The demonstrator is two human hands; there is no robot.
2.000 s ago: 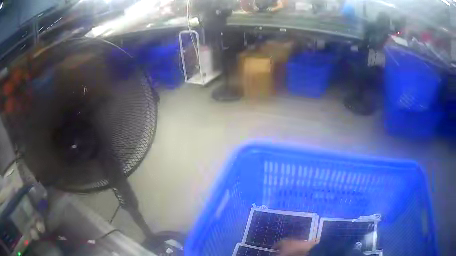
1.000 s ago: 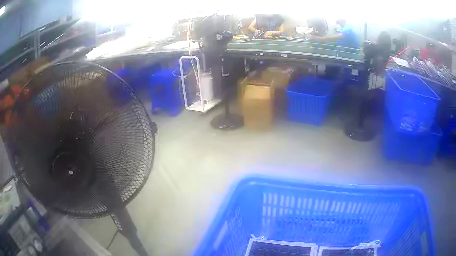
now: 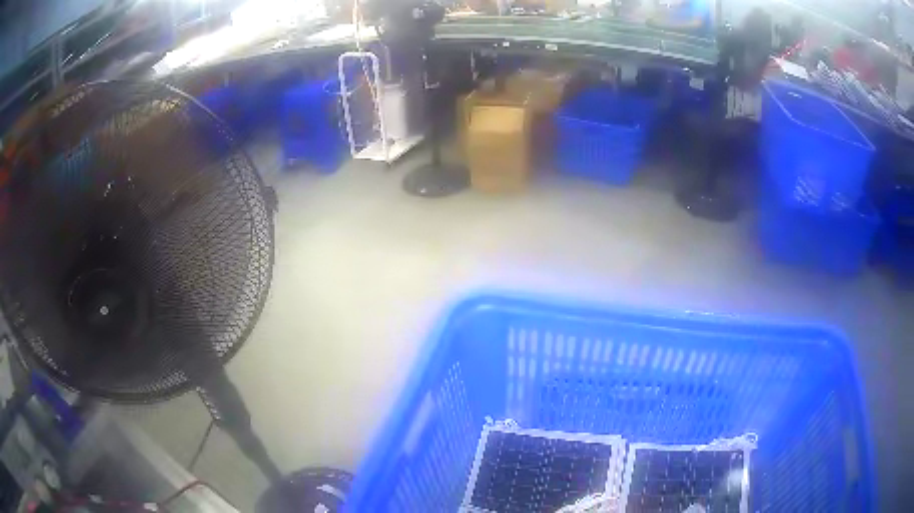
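Note:
A large blue plastic crate with slotted sides stands at the lower right, its near side cut off by the bottom edge. Inside it, two dark framed panels lie side by side: a left panel and a right panel. Both have thin white frames and gridded dark faces. A pale, blurred piece, perhaps a cord, lies at the bottom edge between them. Neither of my hands is in the picture.
A black pedestal fan stands at the left. Beyond the pale floor are a white trolley, a cardboard carton, a blue crate, stacked blue bins and a long green bench. Red wires show at the lower left.
Two seconds ago a hand was over the panels in the crate; it is now gone. The view dipped up and came down again, and the fan now sits slightly farther left in view.

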